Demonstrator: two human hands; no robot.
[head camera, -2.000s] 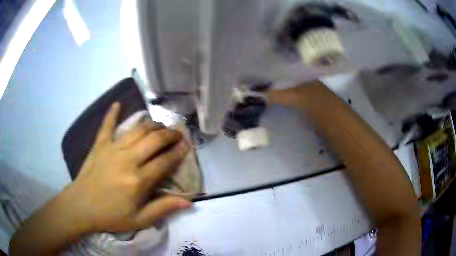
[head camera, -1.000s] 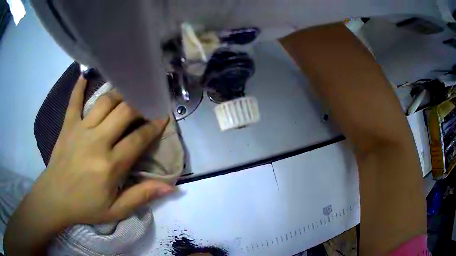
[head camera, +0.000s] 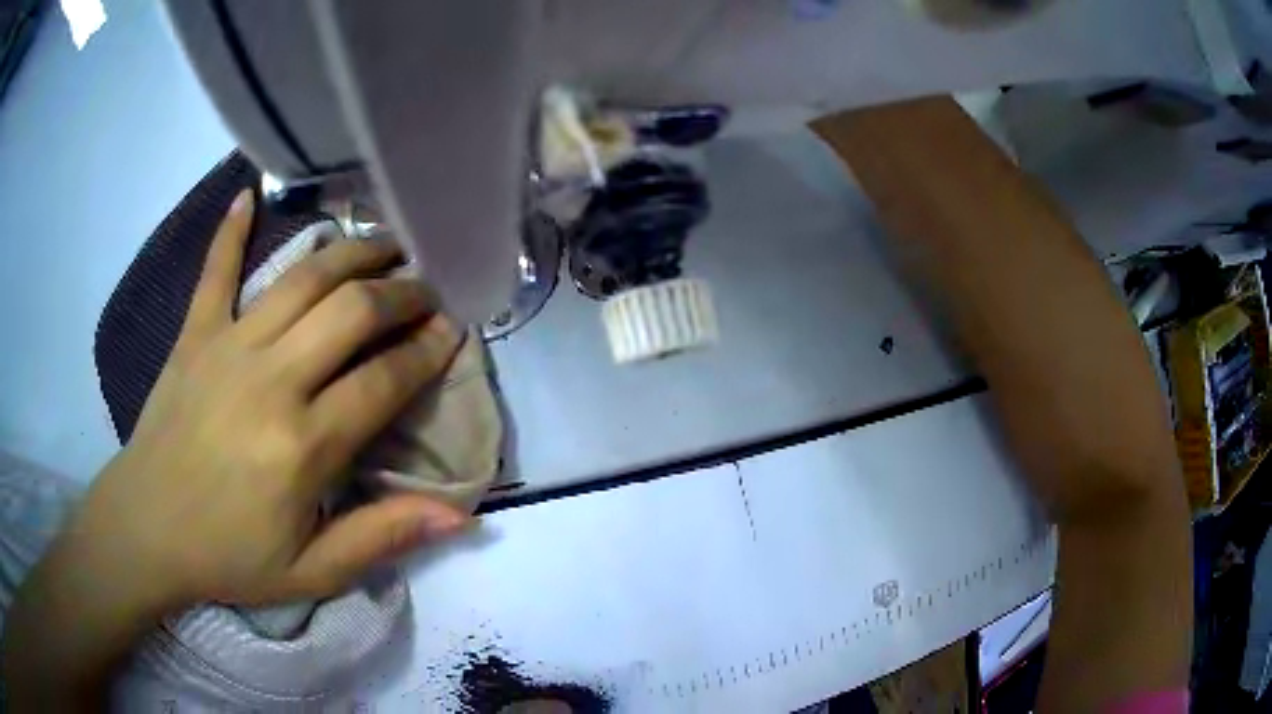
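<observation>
A beige-grey garment piece (head camera: 451, 435) lies bunched at the left of the sewing machine head (head camera: 433, 140), with a dark brown striped band (head camera: 161, 300) spread flat beyond it. My left hand (head camera: 286, 405) lies over the garment piece, fingers bent on the cloth, index finger stretched onto the dark band, thumb at the cloth's front edge. The needle area is mostly hidden behind the machine head. My right forearm (head camera: 1032, 321) reaches behind the machine arm; the right hand itself is hidden there.
A white ribbed knob (head camera: 660, 320) hangs over the grey machine bed (head camera: 809, 335). The white table (head camera: 837, 530) has ruler marks and a dark worn patch (head camera: 523, 689) at its front edge. A yellow-brown tray (head camera: 1221, 405) stands far right.
The view has shifted and become sharper than two seconds ago. My left hand stays on the cloth, its index finger on the dark band. My right forearm still reaches behind the machine arm.
</observation>
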